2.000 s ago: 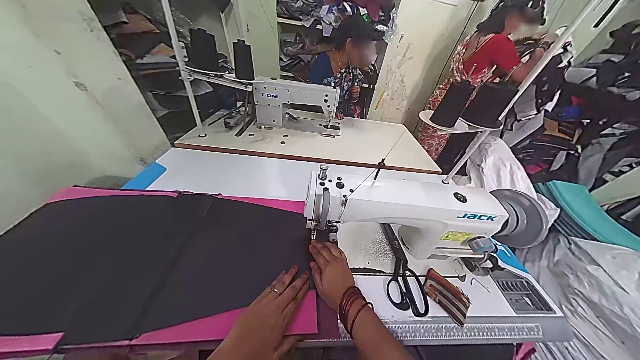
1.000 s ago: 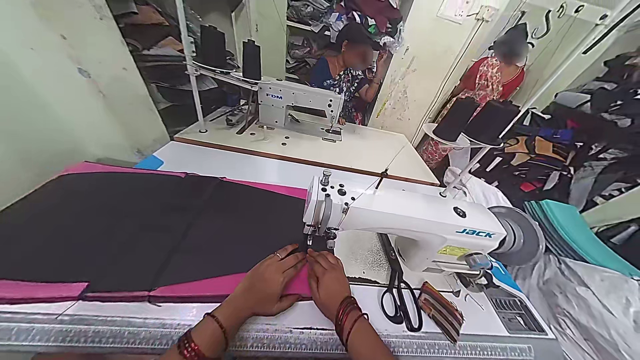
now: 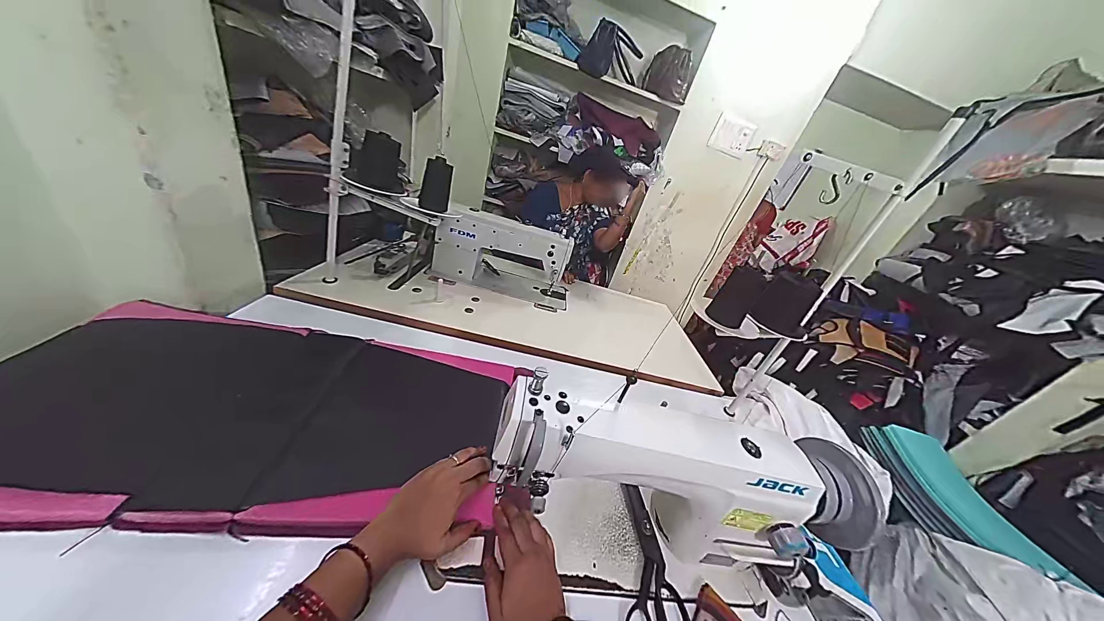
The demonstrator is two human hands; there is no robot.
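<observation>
A white Jack sewing machine (image 3: pixel 690 457) stands right of a large black fabric panel (image 3: pixel 216 405) with pink fabric (image 3: pixel 319 513) showing along its edges. The panel's right corner lies under the machine's needle area. My left hand (image 3: pixel 435 504) rests on that corner, fingers apart, just left of the presser foot. Close in front of the needle, my right hand (image 3: pixel 526 561) presses on the pink edge with its fingers together. Whether either hand pinches the cloth cannot be told. Black-handled scissors (image 3: pixel 649 552) lie right of my right hand, beside a striped fabric piece (image 3: pixel 714 604) at the bottom edge.
Behind is a second sewing machine (image 3: pixel 500 250) on a white table (image 3: pixel 621 332), with a person (image 3: pixel 573 216) seated beyond it. Black thread cones (image 3: pixel 768 302) stand behind my machine. Teal sheets (image 3: pixel 966 500) are stacked at right. Shelves and heaps of cloth line the back and right.
The fabric's near edge now lies farther from the table's front, and its pink border has turned. The person standing at the back right is now mostly hidden or gone. The view has tilted upward.
</observation>
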